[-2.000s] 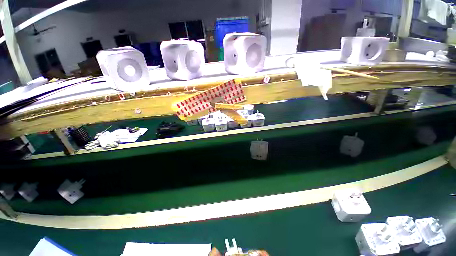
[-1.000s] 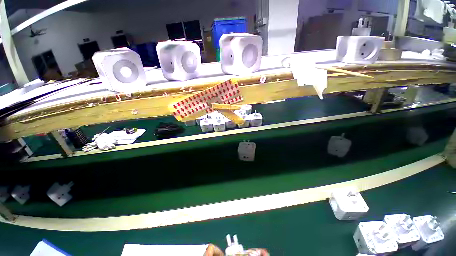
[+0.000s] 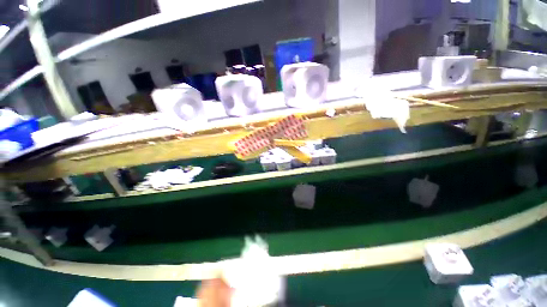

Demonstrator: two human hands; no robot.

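Note:
A white plug adapter (image 3: 255, 279), blurred, is raised at the bottom centre with its prongs pointing up. My left hand (image 3: 214, 292) shows as blurred fingers at the adapter's left side, gripping it; the rest is cut off by the bottom edge. My right hand is not in view. A single white adapter (image 3: 448, 264) sits on the green bench at right. Several more white adapters (image 3: 510, 289) stand in a cluster at the lower right, partly cut off.
Separate adapters, one at centre (image 3: 304, 195), lie along the dark green conveyor (image 3: 360, 219) behind the cream strip (image 3: 336, 255). A wooden-edged shelf (image 3: 354, 123) holds larger white units (image 3: 304, 84). A blue-edged board (image 3: 89, 298) and white paper (image 3: 185, 301) show at the bottom edge.
The held adapter has moved up and left and looks larger. My right hand has left the picture. The camera view has shifted, and the conveyor adapters have changed position slightly.

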